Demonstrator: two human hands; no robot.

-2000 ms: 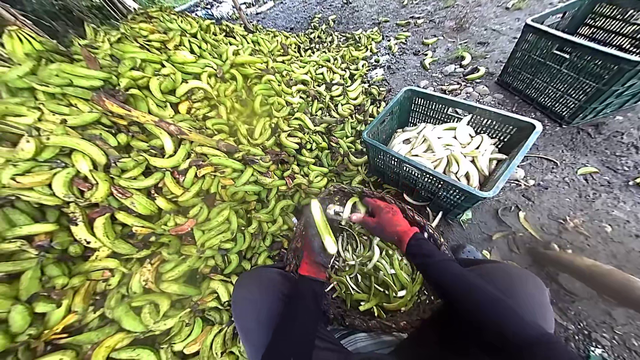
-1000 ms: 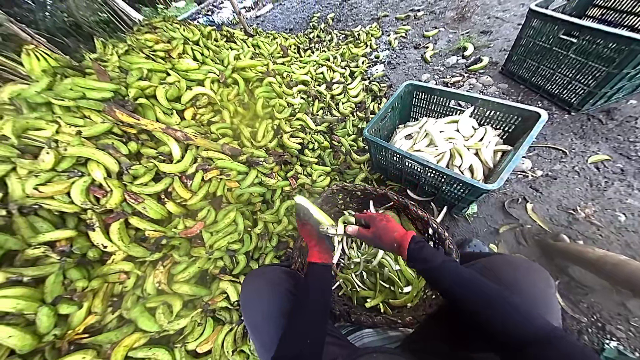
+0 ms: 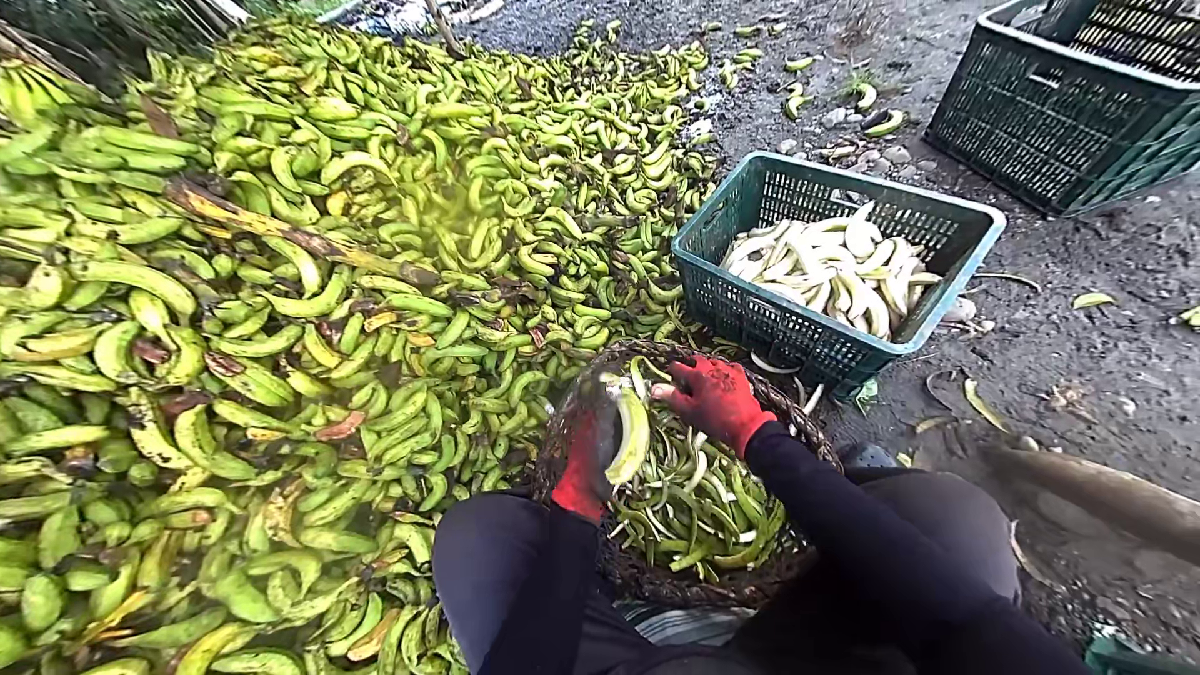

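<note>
My left hand (image 3: pixel 586 459), in a red and dark glove, holds a partly peeled green plantain or banana (image 3: pixel 630 436) over the left side of a round woven basket (image 3: pixel 816 436). My right hand (image 3: pixel 717 398), in a red glove with a bare thumb tip showing, is at the fruit's upper end, with a curved strip of peel (image 3: pixel 638 377) beside its fingers. Whether it grips a tool is hidden. Green peels (image 3: pixel 708 516) fill much of the basket, which sits between my knees.
A large pile of green fruit (image 3: pixel 375 319) spreads over the left. Beyond the basket stands a green plastic crate (image 3: pixel 797 328) with peeled pale fruit (image 3: pixel 834 267) in it. Another green crate (image 3: pixel 1041 122) is at the upper right. A thick pole (image 3: pixel 1106 492) lies at the right.
The fruit in my left hand, tilted up to the left one second ago, now hangs with its lower end toward me. My right hand has stayed beside it. Peel is coming away near its fingers.
</note>
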